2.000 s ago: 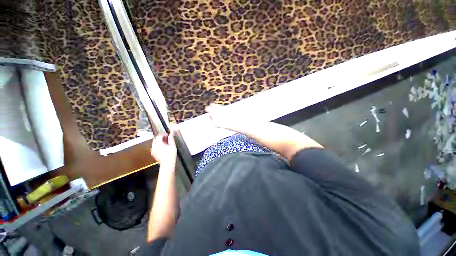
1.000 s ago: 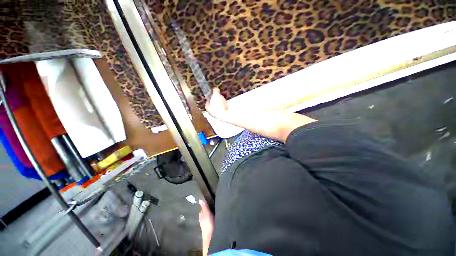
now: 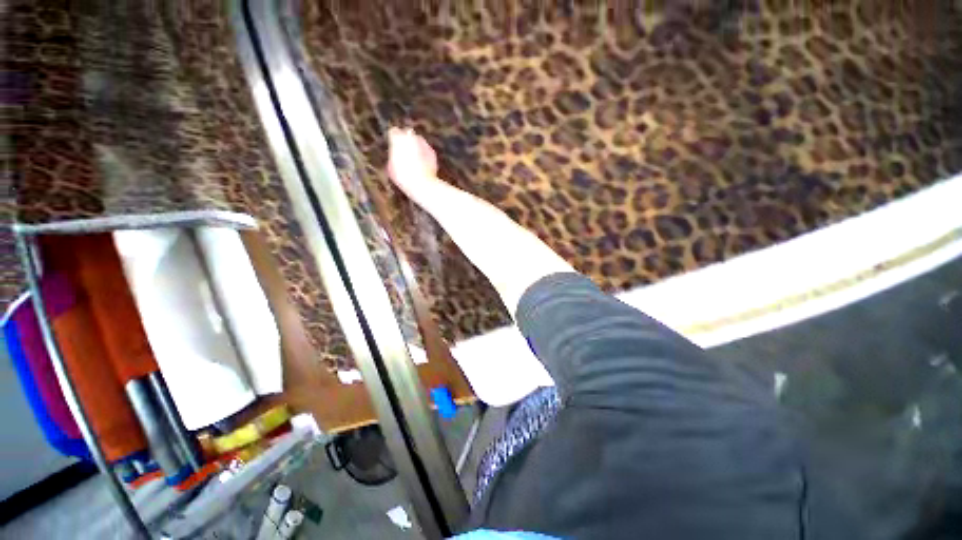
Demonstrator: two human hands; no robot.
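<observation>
Leopard-print fabric (image 3: 675, 137) covers the table. A long silver metal bar (image 3: 335, 248) with a dark central groove lies across it, its near end running past the table edge. My right hand (image 3: 411, 164) is over the fabric just right of the bar, fingers curled near the fabric's edge. The picture is too blurred to show whether they pinch it. My left hand is not in view. White underlay paper (image 3: 738, 290) shows along the near table edge.
A blue piece (image 3: 443, 401) sits at the table edge beside the bar. At the left are a white roll (image 3: 200, 316), an orange roll (image 3: 100, 348) and a metal frame rail (image 3: 137, 220). A round black object (image 3: 364, 456) and scraps are on the grey floor.
My right hand has moved from the near table edge farther over the fabric, beside the bar. My left hand was on the bar, then low at its near end, and is now out of view.
</observation>
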